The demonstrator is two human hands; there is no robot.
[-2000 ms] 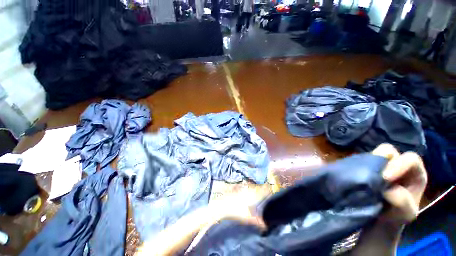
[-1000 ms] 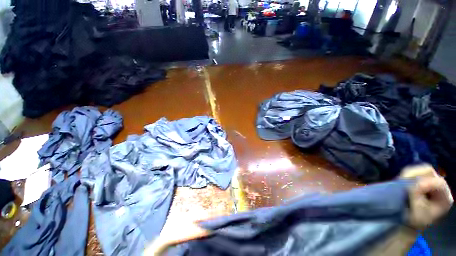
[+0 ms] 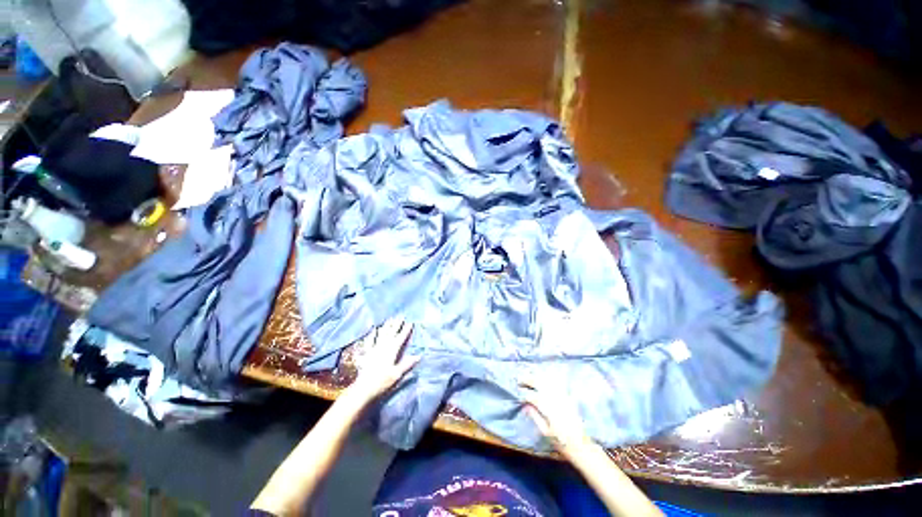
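Observation:
A blue-grey garment [image 3: 596,374] lies spread across the near table edge, its wrinkled, shinier lining partly showing. A small white label [image 3: 677,350] is on its right part. My left hand [image 3: 382,362] rests flat on the garment's left part, fingers apart, holding nothing. My right hand [image 3: 548,412] is at the near edge of the cloth; it is small and blurred, and whether its fingers pinch the cloth cannot be told. The worked pile of crumpled grey garments [image 3: 364,192] lies beyond and against the spread garment.
Left grey garments are a bunched heap [image 3: 278,101] and a long piece [image 3: 202,283] hanging over the edge. White paper sheets [image 3: 187,129], a tape roll [image 3: 149,212] and a white bottle [image 3: 71,253] lie farther left. The right grey pile [image 3: 799,167] is at the right on the red-brown table [image 3: 647,61].
The view has tilted down. The garment that was held up at the lower right now lies spread on the table. Both hands have come down onto it, near the table edge.

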